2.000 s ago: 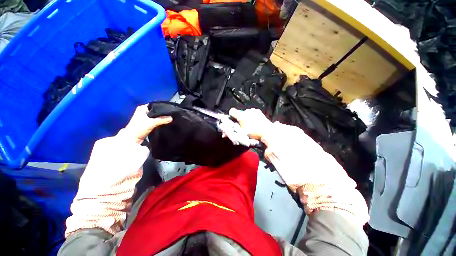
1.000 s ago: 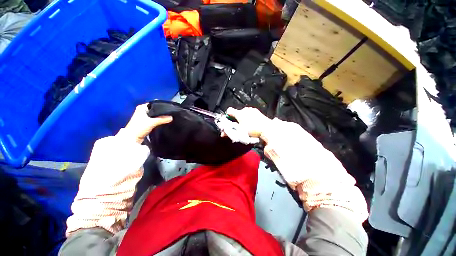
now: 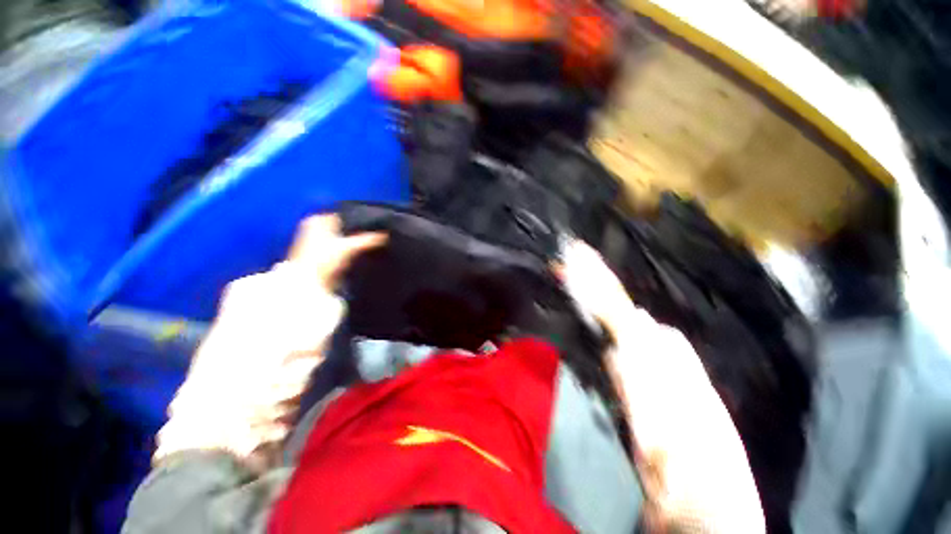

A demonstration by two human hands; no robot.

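A black sewn bag piece (image 3: 448, 276) is spread above the red apron, its upper edge running between my hands. My left hand (image 3: 332, 248) grips its upper left corner, thumb on the near face. My right hand (image 3: 590, 280) is at the piece's right end, blurred; its fingers and what it holds cannot be made out. No scissors can be made out in this blurred frame.
A large blue tub (image 3: 302, 198) with dark pieces inside stands at left. A pile of black bags (image 3: 720, 302) lies ahead and right, with orange fabric (image 3: 422, 73) beyond. A yellow-edged wooden panel (image 3: 720, 136) and grey panels (image 3: 850, 417) are at right.
The view has shifted and blurred. My right hand has moved right, away from my left hand, and more of the piece's upper edge shows between them. The scissors and whitish wrap no longer show clearly.
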